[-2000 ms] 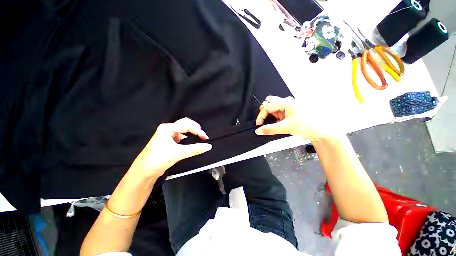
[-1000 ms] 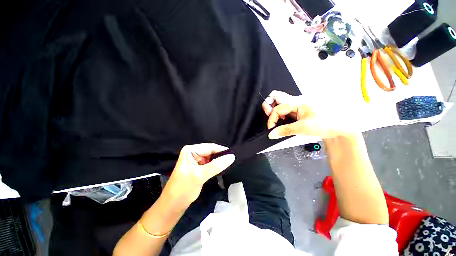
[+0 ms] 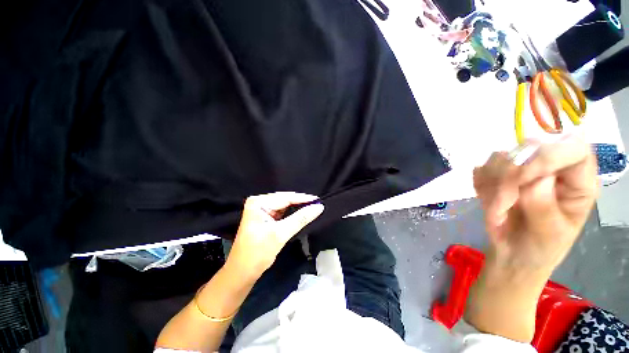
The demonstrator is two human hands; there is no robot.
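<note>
A large black garment (image 3: 207,117) is spread over the white table. Its folded hem (image 3: 352,187) runs along the edge nearest my body. My left hand (image 3: 283,217) pinches the hem between thumb and fingers. My right hand (image 3: 534,186) is raised off the cloth at the right, blurred, with its fingers curled together. A needle or thread at its fingertips cannot be made out.
Scissors with orange and yellow handles (image 3: 546,102) lie on the right of the table (image 3: 462,127). Black thread cones (image 3: 590,38), buttons and shiny clutter (image 3: 479,48), and a blue speckled block (image 3: 610,158) are nearby. A red stool (image 3: 560,314) stands below right.
My right hand has let go of the hem and moved up and right, away from the cloth. My left hand still pinches the hem, now further right than two seconds ago.
</note>
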